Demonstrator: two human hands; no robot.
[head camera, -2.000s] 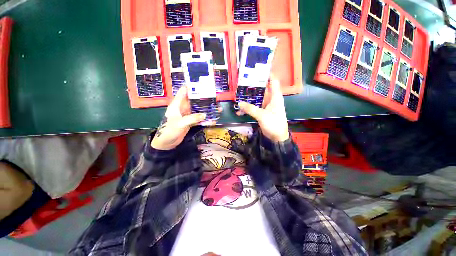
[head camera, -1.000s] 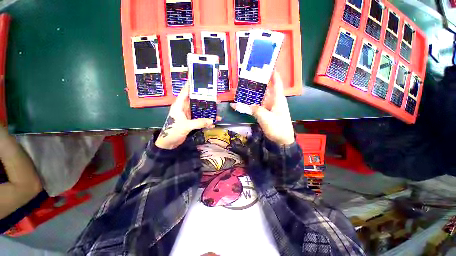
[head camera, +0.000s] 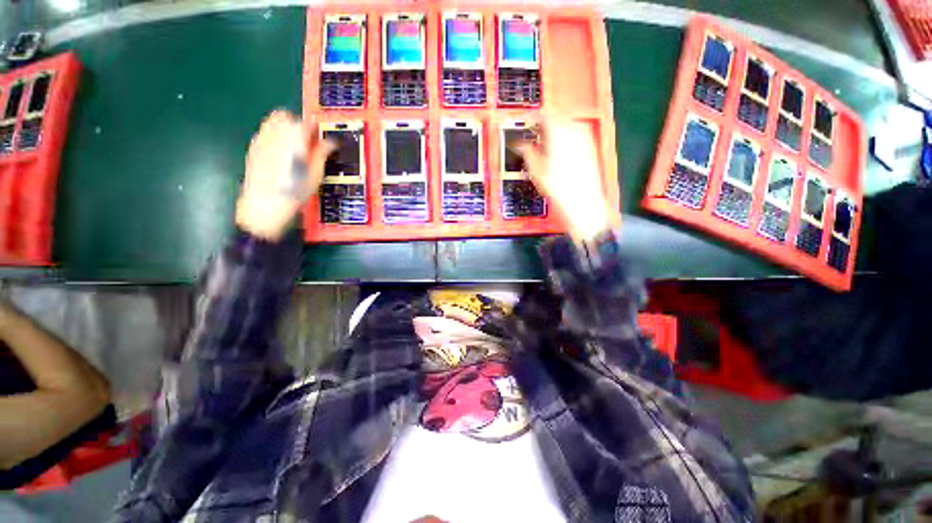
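An orange-red tray (head camera: 460, 233) lies in front of me with two rows of keypad phones. The back row's phones (head camera: 463, 46) show coloured bands on their screens. The front row's phones (head camera: 462, 153) have dark screens. The rightmost pockets are empty. My left hand (head camera: 278, 174) is blurred over the tray's left edge, its thumb by the front-left phone (head camera: 344, 199). My right hand (head camera: 567, 174) is over the front-right pocket, a digit over the top of the fourth front phone (head camera: 522, 194). Both hands hold no lifted phone, with digits apart.
A tilted tray (head camera: 751, 220) of phones lies to the right. Another tray (head camera: 31, 194) with phones is at the left edge. The green bench (head camera: 153, 153) lies below them. A person's arm (head camera: 46, 373) is at lower left and a dark sleeve (head camera: 879, 317) at right.
The two phones held before are out of my hands. My hands have moved apart to the tray's sides. The back row now shows four lit phones. The view has shifted.
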